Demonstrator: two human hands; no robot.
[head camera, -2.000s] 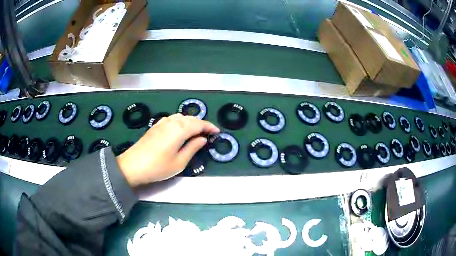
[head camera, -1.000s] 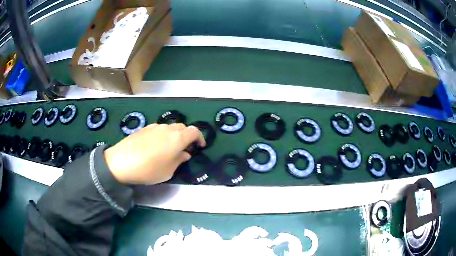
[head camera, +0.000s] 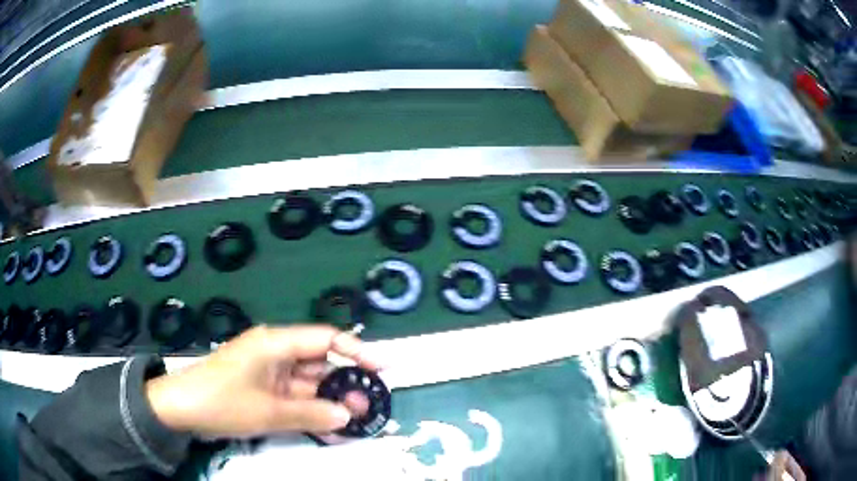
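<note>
My left hand (head camera: 258, 385) holds a black ring part (head camera: 376, 406) between thumb and fingers, over the near rail and worktop edge; its dark face shows. Beneath it lies a pile of white C-shaped pieces (head camera: 310, 464), with a few separate ones (head camera: 484, 440) to its right. My right hand (head camera: 785, 467) is cut off at the lower right edge, with fingertips on a thin metal tool, probably tweezers (head camera: 752, 440), pointing at the round metal dish (head camera: 766, 399). Rings with pale C-pieces (head camera: 394, 298) and plain black rings (head camera: 405, 242) lie in rows on the green belt.
Pale metal rails (head camera: 451, 355) edge the belt. An open carton (head camera: 141, 169) stands upper left, closed cartons (head camera: 658, 99) and a blue tray (head camera: 752, 131) upper right. A dark pad with a white label (head camera: 697, 340) lies on the dish, beside a sample ring (head camera: 627, 364).
My left hand has lifted a black ring off the belt and brought it nearer to the white pieces. My right fingertips and the thin tool have come into view. The camera view has shifted.
</note>
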